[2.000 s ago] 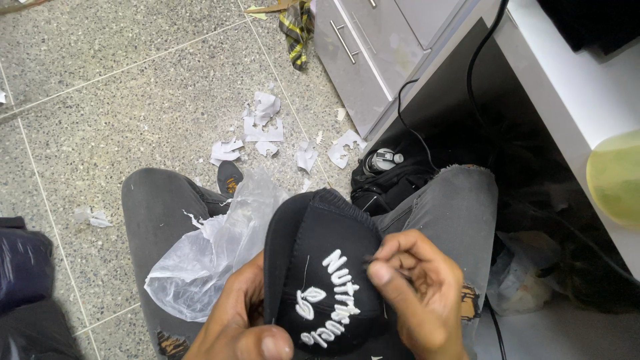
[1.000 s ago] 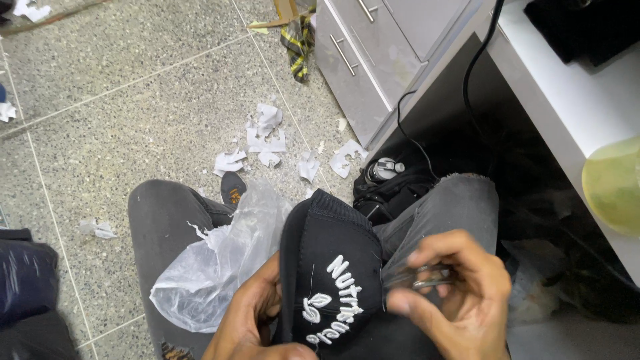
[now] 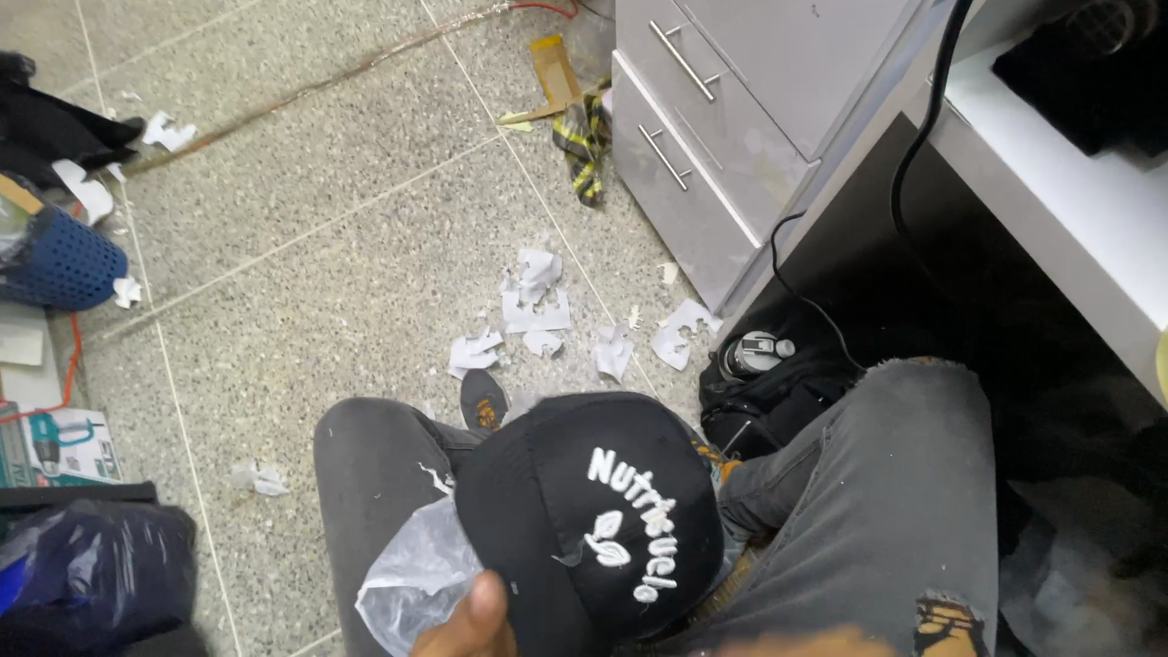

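Observation:
A black fabric cap [image 3: 538,493] with raised white embroidery of letters and two leaves lies over my lap, its brim toward the bottom of the view. A loose thread shows beside the leaves. My left hand [image 3: 470,625] grips the cap at its lower left edge, thumb on top. Of my right hand [image 3: 803,643] only a blurred strip shows at the bottom edge, below the cap; its fingers and anything in them are hidden. A translucent plastic bag [image 3: 420,570] rests on my left thigh, partly under the cap.
Torn white paper pieces [image 3: 537,310] lie on the speckled floor. Grey drawers [image 3: 693,137] and a white desk [image 3: 1068,201] stand at the right, with a black bag [image 3: 739,424] below. At the left are a blue perforated basket [image 3: 68,260] and a dark plastic bag [image 3: 100,566].
The cap has turned and shows more of its crown. My right hand, earlier beside the embroidery and then holding a small metal tool off the cap, has dropped to the bottom edge. The view has shifted.

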